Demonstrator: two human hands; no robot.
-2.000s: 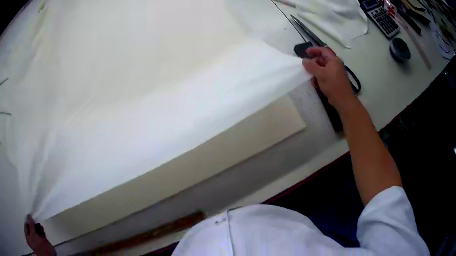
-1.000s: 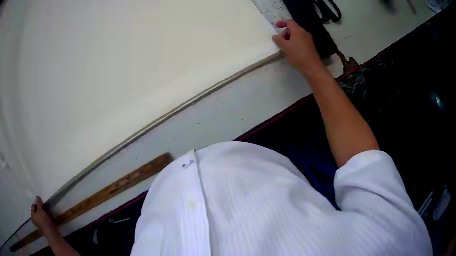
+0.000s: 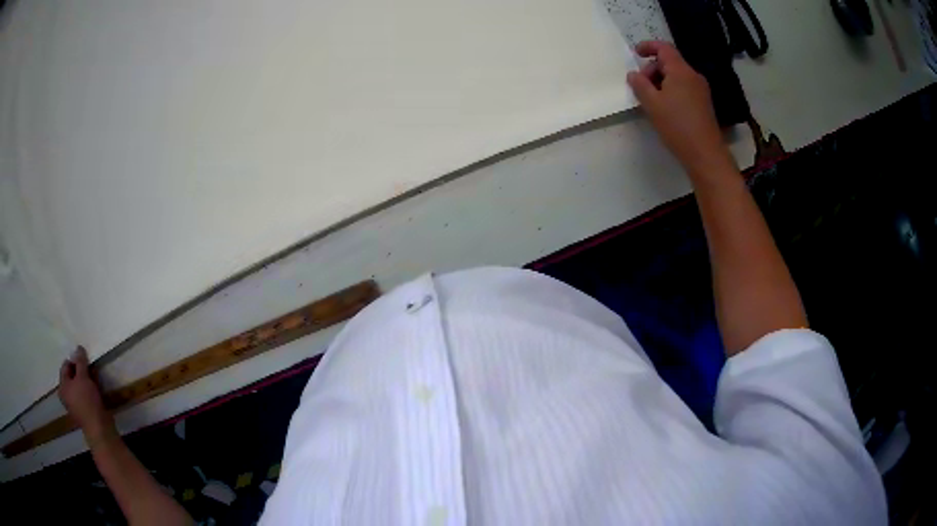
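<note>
A cream fabric ply [image 3: 339, 123] lies flat on the fabric lay, its near edge along the edge of the stack. My right hand [image 3: 673, 98] pinches the ply at its right near corner, thumb and fingers together. My left hand [image 3: 82, 396] is at the left end of the same edge, small in view, with its fingertips on the ply. Soft folds run up from the left hand.
A wooden ruler [image 3: 247, 344] lies along the near table edge. A black cloth weight [image 3: 709, 62] stands just right of my right hand, with black shear handles [image 3: 748, 26] beyond it. A round dark object [image 3: 852, 14] is at the top right.
The ply was lifted and stretched above the stack; its near edge is now down along the stack's edge. Both hands still hold it. Since the last frame the view has shifted slightly.
</note>
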